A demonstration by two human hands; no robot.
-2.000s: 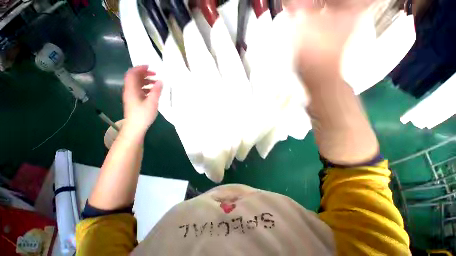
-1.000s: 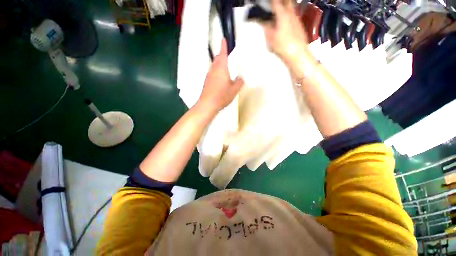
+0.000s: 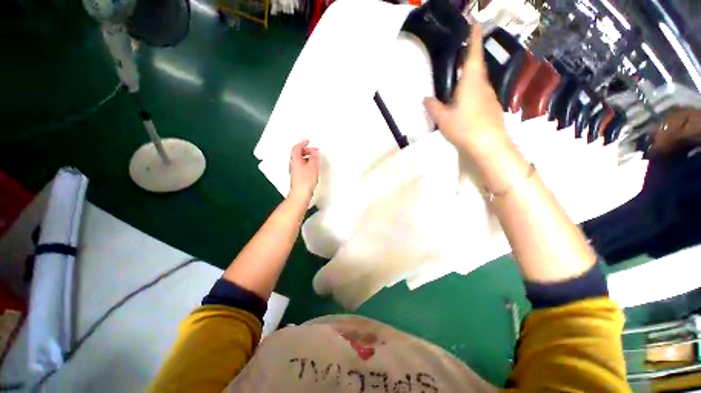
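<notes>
White jackets [image 3: 346, 84] hang close together on broad-shouldered hangers, the nearest turned partly toward me. A black hanger [image 3: 436, 38] shows at its top. A thin dark bar [image 3: 390, 119] lies against the white cloth. My right hand [image 3: 475, 115] is at the hanger shoulders with thumb and fingers apart, over the black hangers. My left hand [image 3: 303, 170] is at the lower left of the nearest jacket with fingers curled; whether it pinches cloth cannot be told. The overexposed white cloth hides the jacket edges.
A pedestal fan's round base [image 3: 167, 165] stands on the green floor at left. A pale table [image 3: 138, 284] at lower left bears a long white roll [image 3: 58, 269] with a black band and a dark cable. Dark garments [image 3: 642, 211] hang at right. A metal rack [image 3: 661, 338] stands at lower right.
The view has shifted. The nearest jacket has swung out to the left, showing a broad white face. My left hand has moved down off the hanger area; my right hand's fingers have spread.
</notes>
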